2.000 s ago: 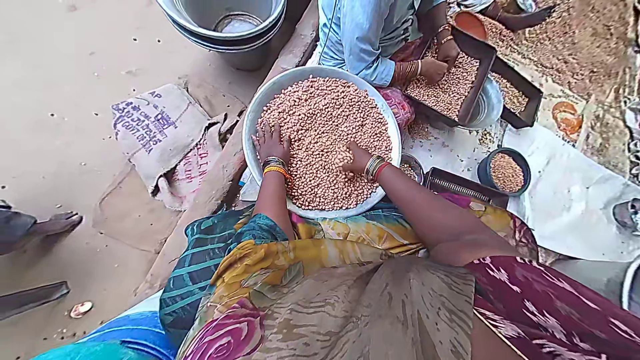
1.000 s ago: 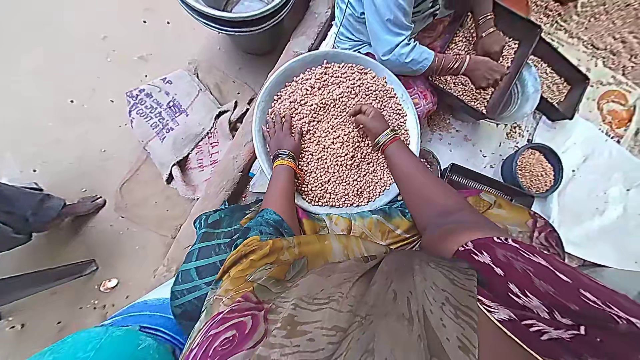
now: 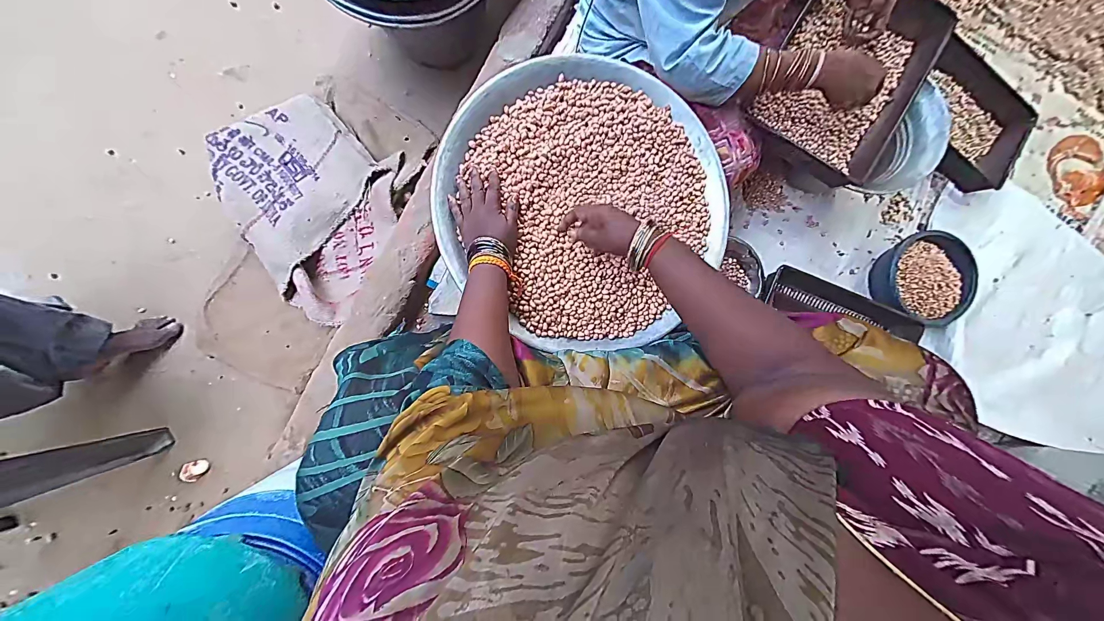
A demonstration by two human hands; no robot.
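Observation:
A wide round metal basin (image 3: pixel 718 194) rests at my lap, filled with shelled peanuts (image 3: pixel 595 155). My left hand (image 3: pixel 485 210) lies flat with fingers apart on the peanuts at the basin's left side. Near the middle, my right hand (image 3: pixel 604 228) is over the peanuts with its fingers curled and their tips close together; whether a nut is between them cannot be made out. Bangles circle both wrists.
Beyond the basin at right, a co-worker's hand (image 3: pixel 849 78) is at a dark tray (image 3: pixel 893 95) of peanuts. A dark bucket of peanuts (image 3: pixel 880 280) stands on white sheeting. Left lie a printed sack (image 3: pixel 289 181) and a wooden beam (image 3: pixel 379 276); a person's foot (image 3: pixel 147 336) is at far left.
My right hand has moved down over the peanuts, nearer the basin's middle, than a second ago. My left hand stays at the left side.

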